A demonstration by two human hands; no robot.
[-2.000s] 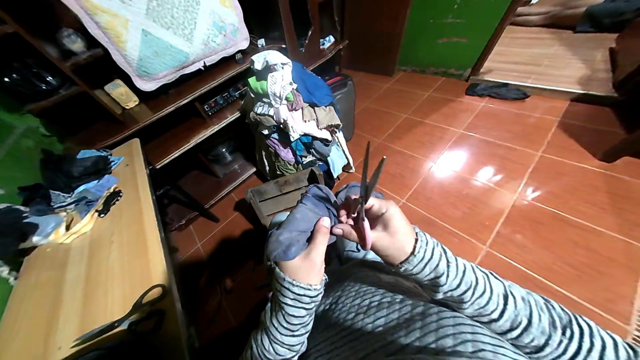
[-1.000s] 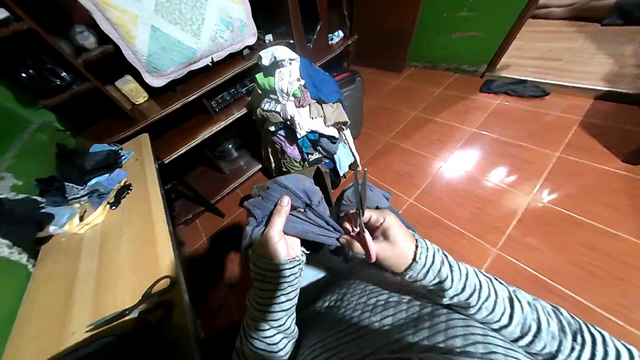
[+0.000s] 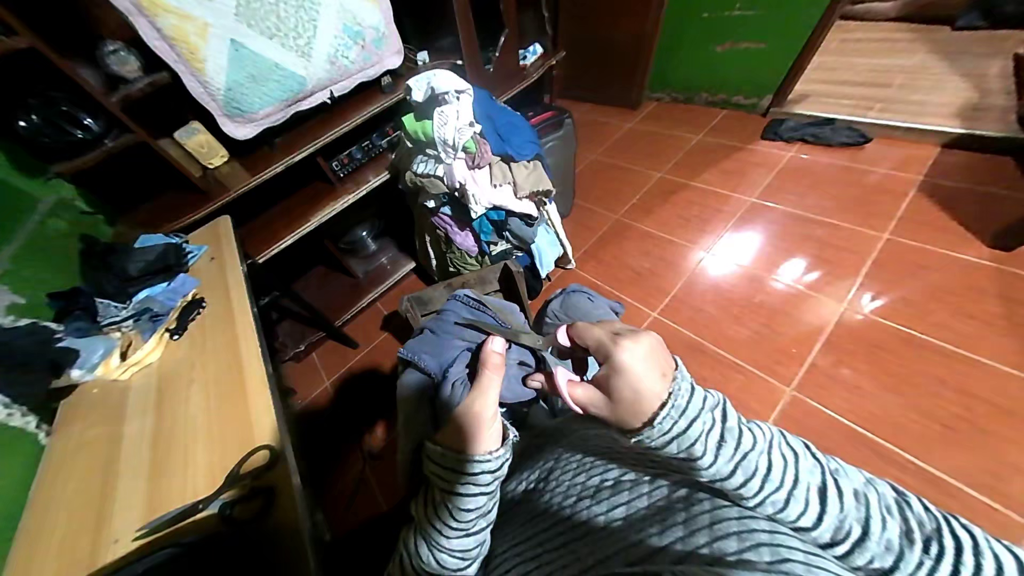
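My left hand [image 3: 478,400] grips a grey-blue cloth garment [image 3: 448,340] above my lap, its thumb on top of the folds. In my right hand [image 3: 628,372] is a pair of scissors with pink handles [image 3: 570,390]. Their blades are spread and point left over the cloth, close to my left thumb. Whether the lower blade lies under the fabric cannot be told. Part of the same grey-blue cloth bulges up behind my right hand. A second, dark-handled pair of scissors [image 3: 212,496] lies on the wooden table at left.
Cloth scraps [image 3: 144,296] lie at the table's [image 3: 152,424] far end. Ahead, a tall pile of clothes [image 3: 480,184] stands beside a dark suitcase [image 3: 560,152] and a wooden shelf unit [image 3: 320,208]. A wooden crate [image 3: 464,288] is just beyond my hands. Dark cloth [image 3: 816,132] lies on the tiled floor.
The scissors in my right hand have swung from pointing up to pointing left, across the cloth, and their blades are spread. My left hand has shifted its hold on the garment.
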